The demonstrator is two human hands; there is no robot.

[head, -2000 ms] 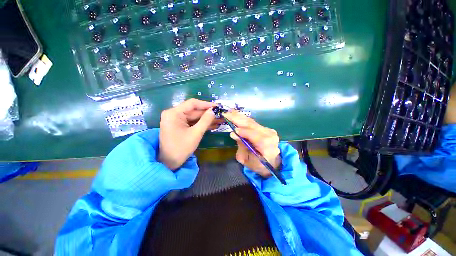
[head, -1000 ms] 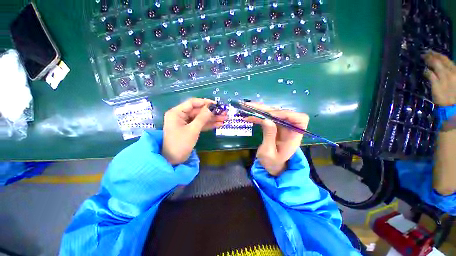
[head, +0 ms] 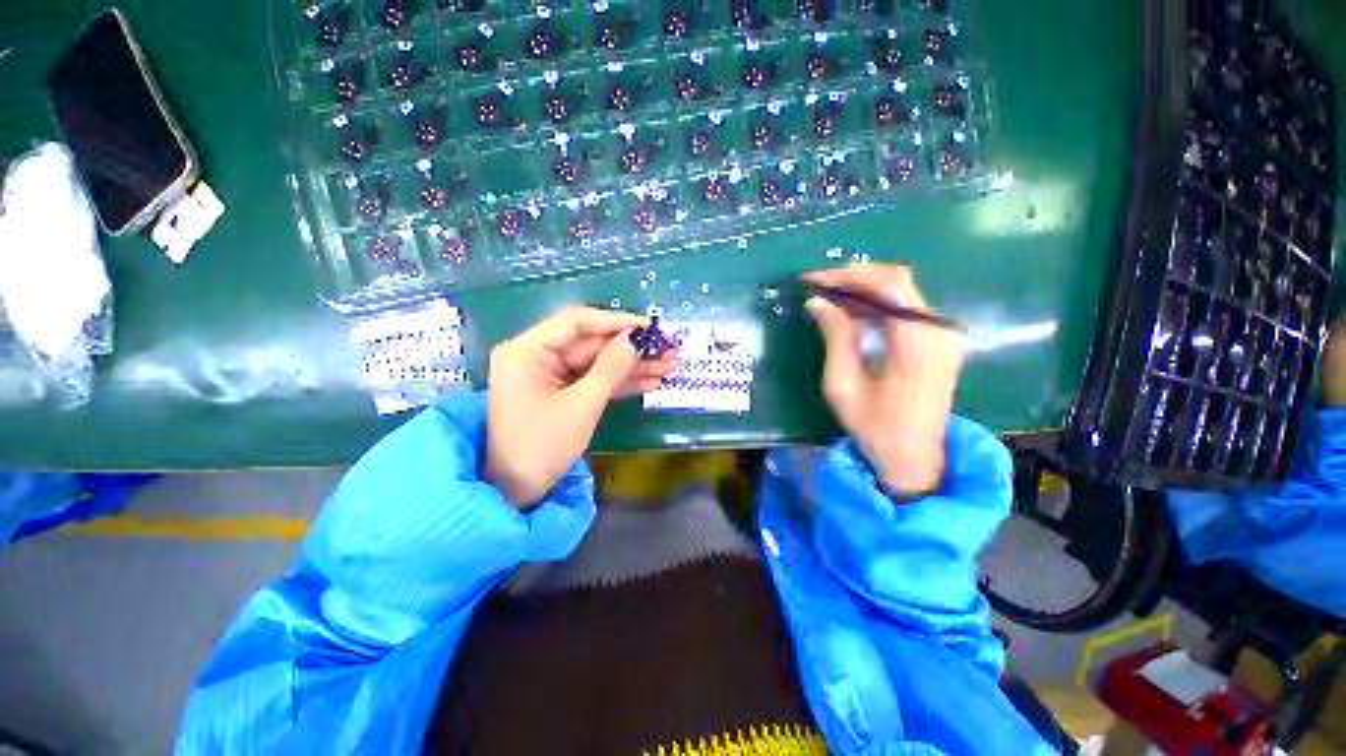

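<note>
My left hand (head: pixel 558 392) holds a small dark module (head: pixel 648 341) between thumb and fingertips, just above the table's front edge. My right hand (head: pixel 898 369) holds dark tweezers (head: pixel 886 304), tip pointing left over the mat, apart from the module. A white sheet with rows of dark marks (head: pixel 700 387) lies under and right of the module; a second such sheet (head: pixel 413 355) lies to the left. The clear blister tray (head: pixel 650 244) with rows of dark modules lies behind my hands. White specks (head: pixel 687 307) lie loose on the mat.
A black blister tray (head: pixel 1218 340) stands at the right edge. A smartphone (head: pixel 126 126) with a white tag (head: pixel 188 223) and a crumpled plastic bag (head: pixel 55 273) lie at the left. Another person's blue sleeve (head: pixel 1262 532) shows at the far right. A red item (head: pixel 1181 702) is on the floor side, lower right.
My right hand has moved right with the tweezers, away from the module. My left hand still holds the module. The other person's hand at the right has mostly gone from view.
</note>
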